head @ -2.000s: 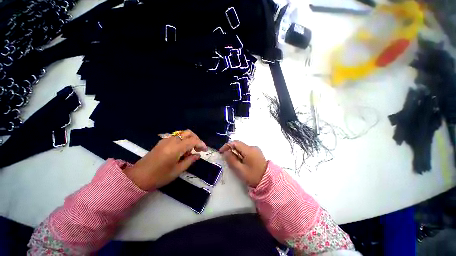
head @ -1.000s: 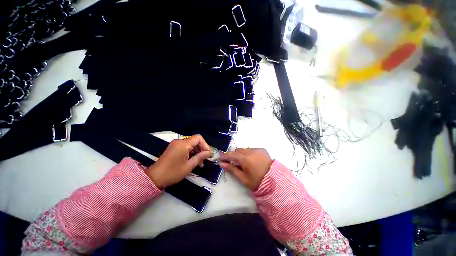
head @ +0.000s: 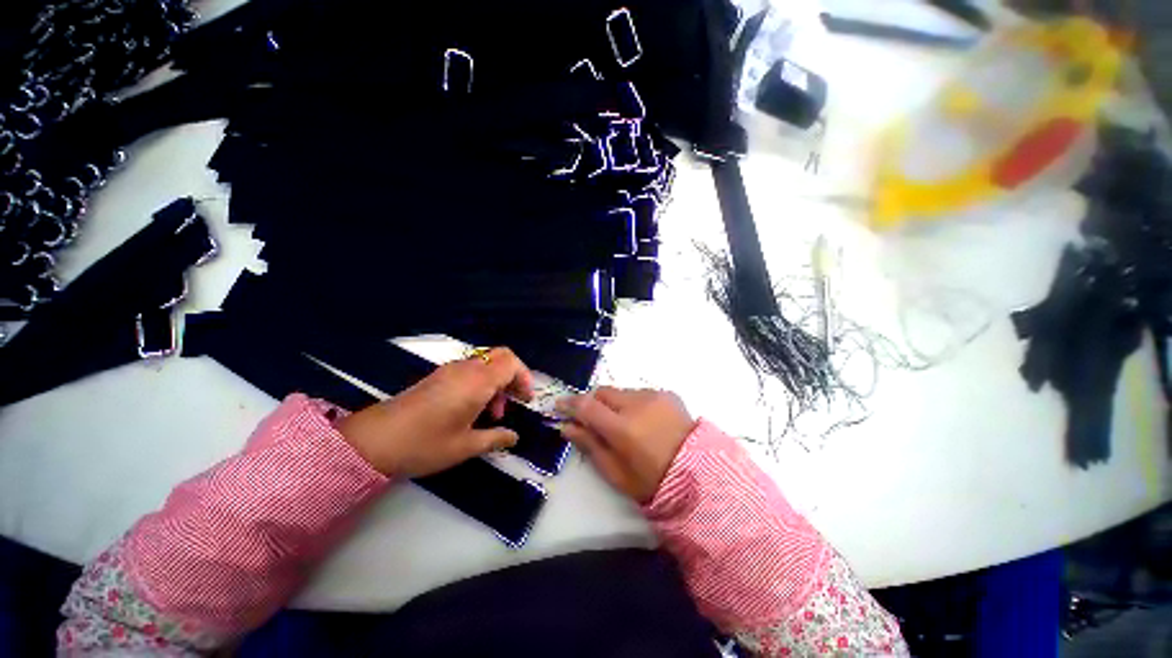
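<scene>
Two black fabric straps lie near the table's front, one end at the nearer strap (head: 512, 510) and another at the farther strap (head: 542, 450), both with thin pale outlines. My left hand (head: 443, 414) is over the farther strap, its thumb and forefinger apart; whether it grips anything is hidden. My right hand (head: 632, 437) is just right of the strap ends, its fingertips pinched on a small pale item (head: 548, 400) I cannot make out. The main pile of black straps (head: 411, 219) lies beyond my hands, with pale rectangular outlines at its right ends.
The white table (head: 720, 514) has a curved front edge. A bundle of dark threads (head: 797, 354) lies at a lone strap's tip. Black box-like object (head: 790, 93), blurry yellow item with red patch (head: 958, 142) and black fabric pieces (head: 1080, 347) are right; another strap pile (head: 77, 90) is far left.
My hands have come closer together at the strap end since the earliest frame. In the last second, my left thumb has moved down, away from the forefinger. The straps have barely moved.
</scene>
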